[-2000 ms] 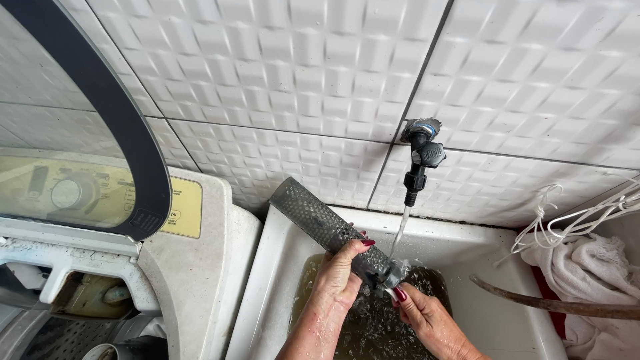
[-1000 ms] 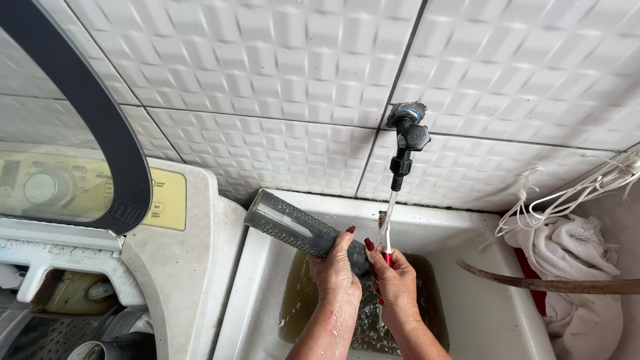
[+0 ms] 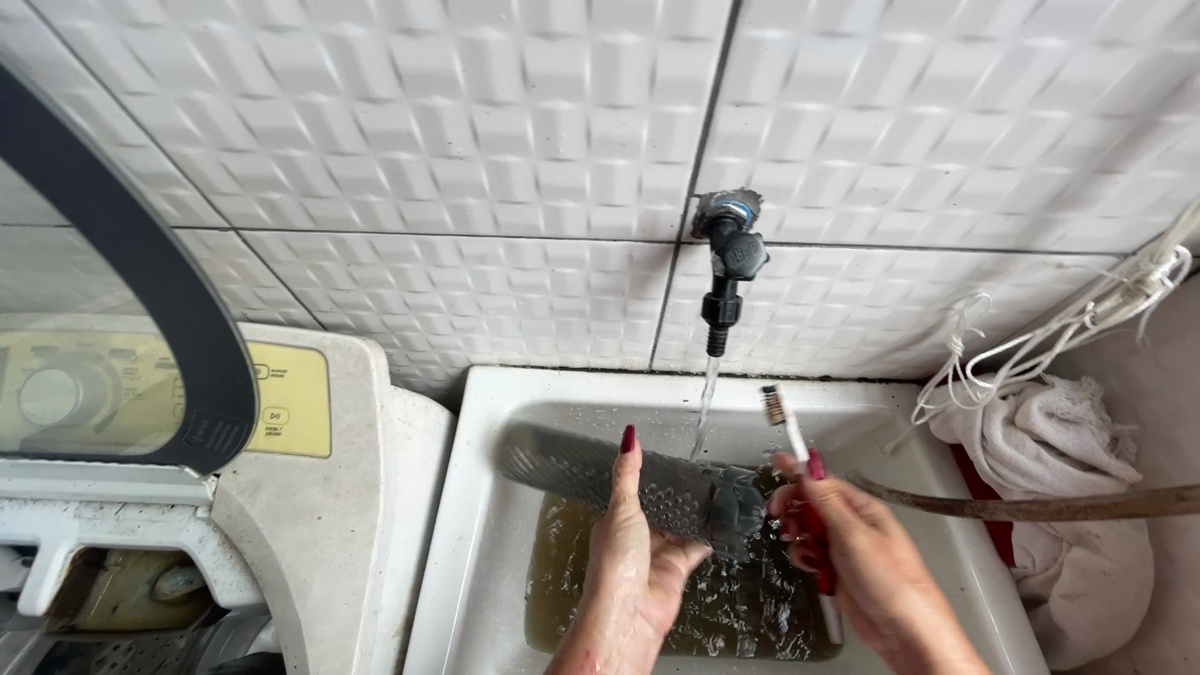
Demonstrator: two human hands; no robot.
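My left hand (image 3: 633, 553) grips a grey perforated plastic tube (image 3: 600, 473) near its right part, thumb on top. The tube lies at a slant over a white sink (image 3: 469, 544) holding murky brown water (image 3: 562, 581). Just right of the tube's capped end, my right hand (image 3: 853, 553) is closed round a red and white toothbrush (image 3: 797, 441), its bristle head pointing up and away. A thin stream of water (image 3: 708, 403) runs from a black plastic tap (image 3: 727, 281) on the wall and passes behind the tube.
At the left stands a top-loading washing machine (image 3: 309, 525) with its dark-rimmed lid (image 3: 141, 234) raised. White cords (image 3: 1069, 323), a white cloth (image 3: 1050, 441) and a brown curved hose or rod (image 3: 1031, 506) are at the right. White textured tiles (image 3: 469, 122) cover the wall behind.
My right hand has drawn away from the tube's end with the toothbrush, whose bristles now show clear of it. The tube has come lower over the sink and lies flatter than two seconds ago.
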